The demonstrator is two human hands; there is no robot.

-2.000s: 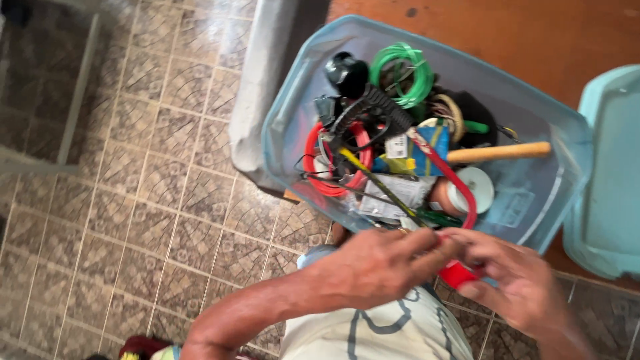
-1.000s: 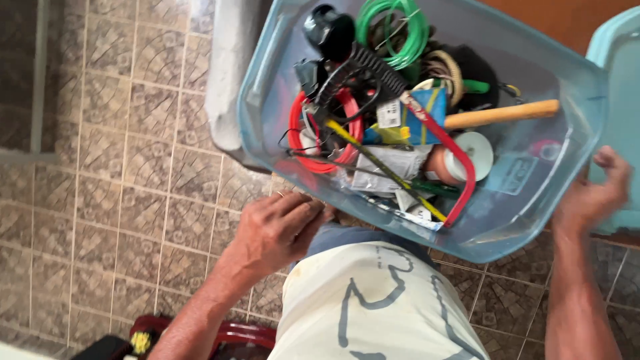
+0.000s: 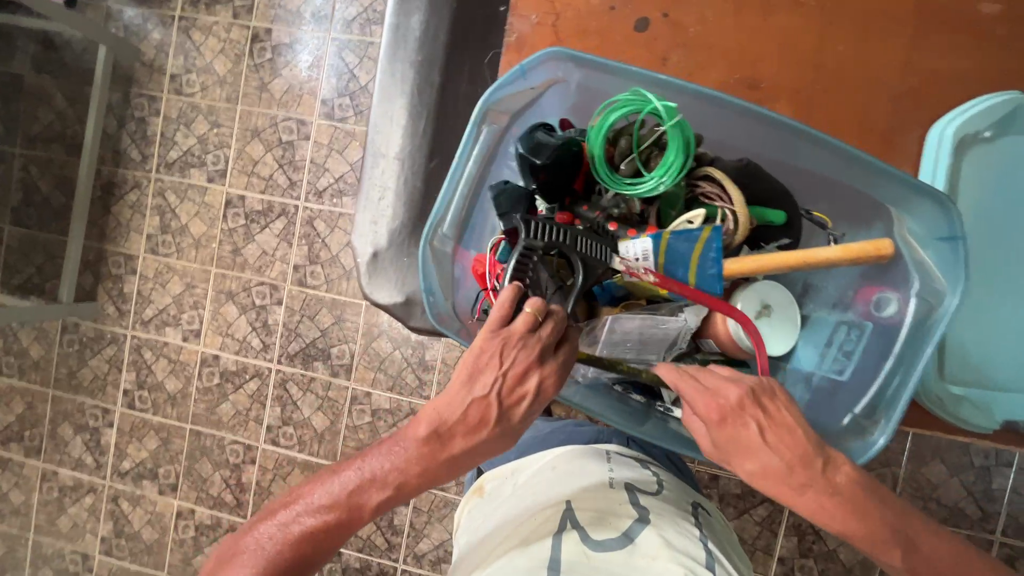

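A hacksaw with a black handle (image 3: 552,252) and a curved red frame (image 3: 712,302) lies across the contents of a translucent blue plastic bin (image 3: 896,192). My left hand (image 3: 512,360) has its fingers curled on the lower part of the handle. At the frame's far end, my right hand (image 3: 736,404) grips the saw, its fingertips partly hidden. A yellow-green blade (image 3: 620,369) runs between both hands. Beside the saw are a coil of green wire (image 3: 678,152), a wooden handle (image 3: 816,258), a blue-and-yellow item (image 3: 690,258) and a round white-topped container (image 3: 766,318).
The bin rests on an orange-brown wooden surface (image 3: 720,32). A light blue plastic lid (image 3: 980,264) lies at the right. Left of the bin is a grey rounded edge (image 3: 400,160), with tiled floor (image 3: 264,320) beyond. A dark frame (image 3: 84,184) stands far left.
One second ago my left hand was outside the bin and my right hand at its right edge; both are now on the hacksaw. The coil of red wire seen earlier at the left is largely out of sight.
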